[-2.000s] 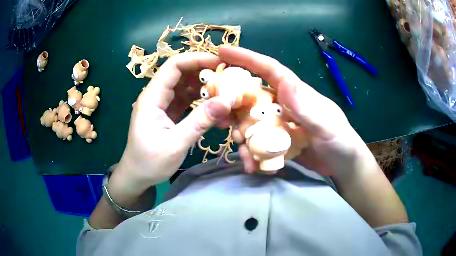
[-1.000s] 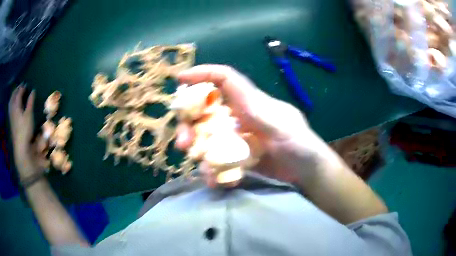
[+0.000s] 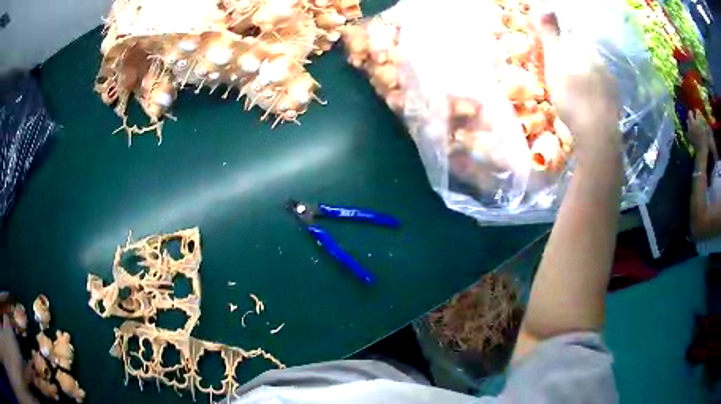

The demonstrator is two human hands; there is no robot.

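The clear bag of peach figure parts lies at the upper right. My right hand is over the bag's opening, blurred and washed out; its fingers and any hold are unclear. My left hand is cut off by the left edge, beside a small pile of loose figures; its fingers are hidden. The blue-handled side cutters lie with handles apart at mid-table. Flat peach flash with empty holes lies at the lower left, with trimmed-off curls to its right.
A large untrimmed molded sheet with spikes lies at the top left. Crumpled dark-looking film is at the left edge. A bag of tangled scraps is below the table edge. Another person's arm and green and red items are at far right.
The view has swung up and right. The figures my right hand held are no longer seen; that hand has moved to the bag. My left hand has moved from the figures to the pile.
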